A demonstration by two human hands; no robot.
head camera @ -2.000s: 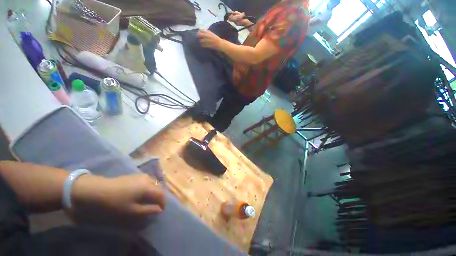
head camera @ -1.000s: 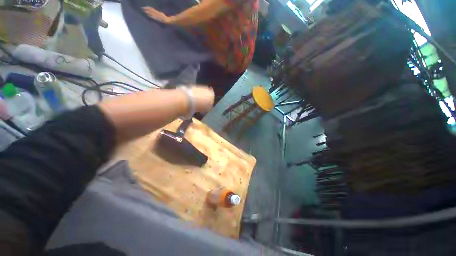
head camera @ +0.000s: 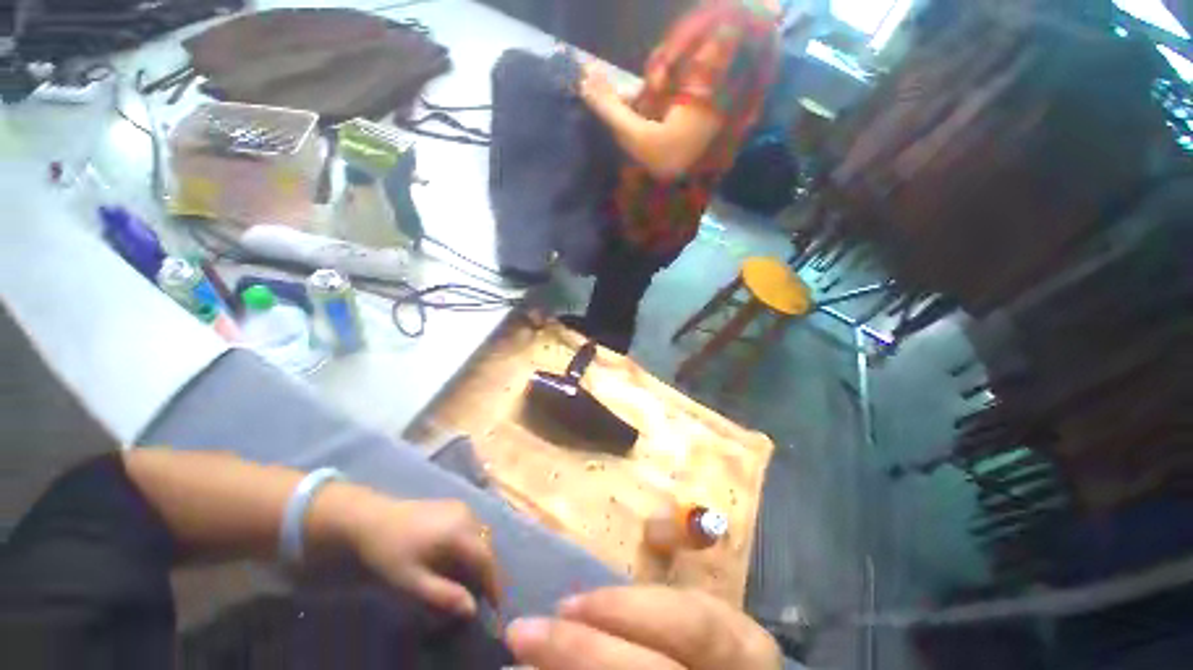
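My left hand (head camera: 421, 550), with a pale band on the wrist, reaches in from the left over a grey cloth-covered surface (head camera: 314, 439). Its fingers are bent. My right hand (head camera: 648, 631) is cut off by the bottom edge; its fingers and thumb come close to the left fingertips. A tiny dark or shiny spot shows between the two hands, too small to name. I cannot tell whether either hand holds anything. Dark cloth (head camera: 327, 615) lies below my left forearm, at the bottom left.
A black wedge-shaped iron (head camera: 585, 408) and a bottle (head camera: 687, 526) are on the wooden board (head camera: 576, 491). The white table (head camera: 451, 183) holds a basket (head camera: 249, 164), cans, bottles and cables. A person (head camera: 687, 131) handles dark cloth (head camera: 543, 164). A stool (head camera: 775, 284) and dark hanging garments are right.
My left arm, stretched out over the board a second ago, is back over the grey surface. My right hand has come into view at the bottom. The view has shifted.
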